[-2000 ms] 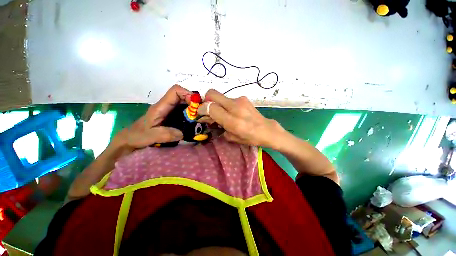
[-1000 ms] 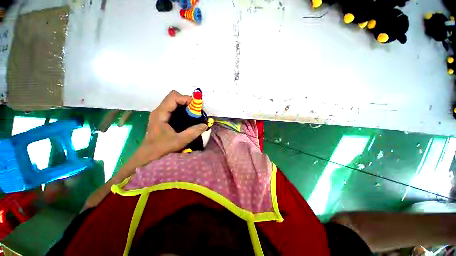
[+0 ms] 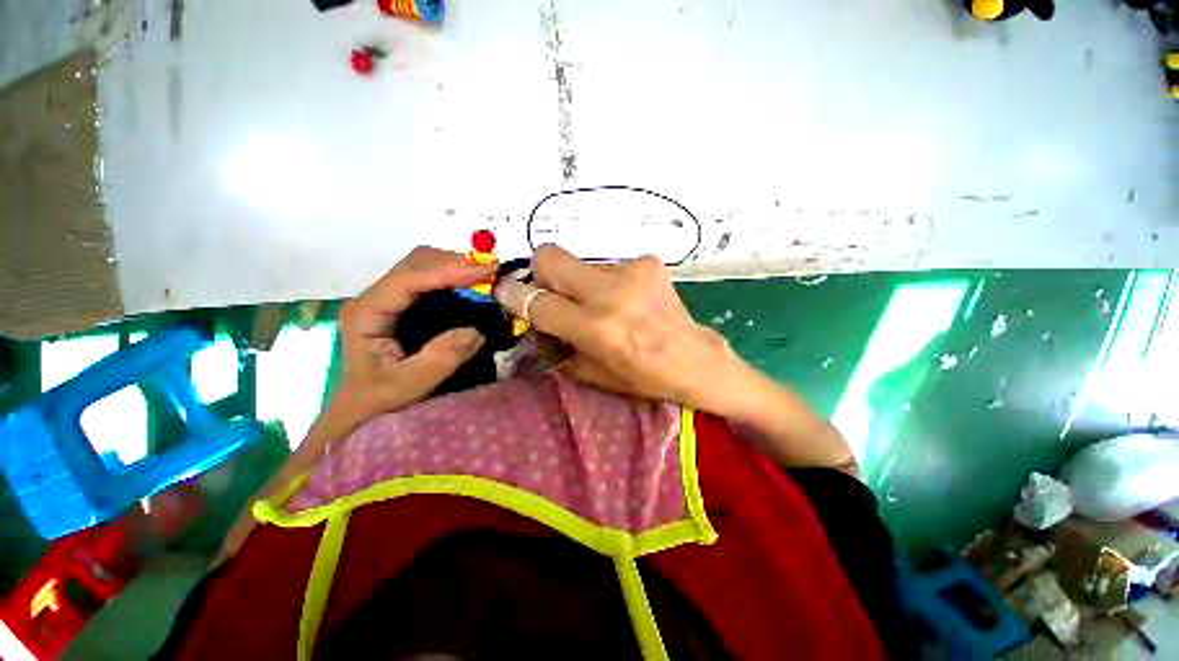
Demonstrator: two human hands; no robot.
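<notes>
A black plush penguin (image 3: 446, 323) is in my left hand (image 3: 407, 329), near the table edge over the pink dotted apron (image 3: 478, 433). A small striped hat (image 3: 482, 262) with a red tip stands on its head, partly hidden by my fingers. My right hand (image 3: 621, 323), with a ring, has its fingers closed together against the right side of the penguin's head. A black sewing thread (image 3: 614, 189) makes one loop on the table beyond my right hand. I cannot make out a needle.
The white table (image 3: 802, 142) lies ahead. A red pompom (image 3: 362, 61) and a striped hat (image 3: 414, 10) are at the far left, near brown cardboard (image 3: 45, 194). Penguins (image 3: 1002, 9) show at the far right. A blue stool (image 3: 129, 426) stands left; cartons (image 3: 1099, 555) and a white bag (image 3: 1127, 478) lie lower right.
My right hand was stretched far out to the lower right with the thread taut; it is now back at the penguin's head. The thread now loops on the table. The view has shifted.
</notes>
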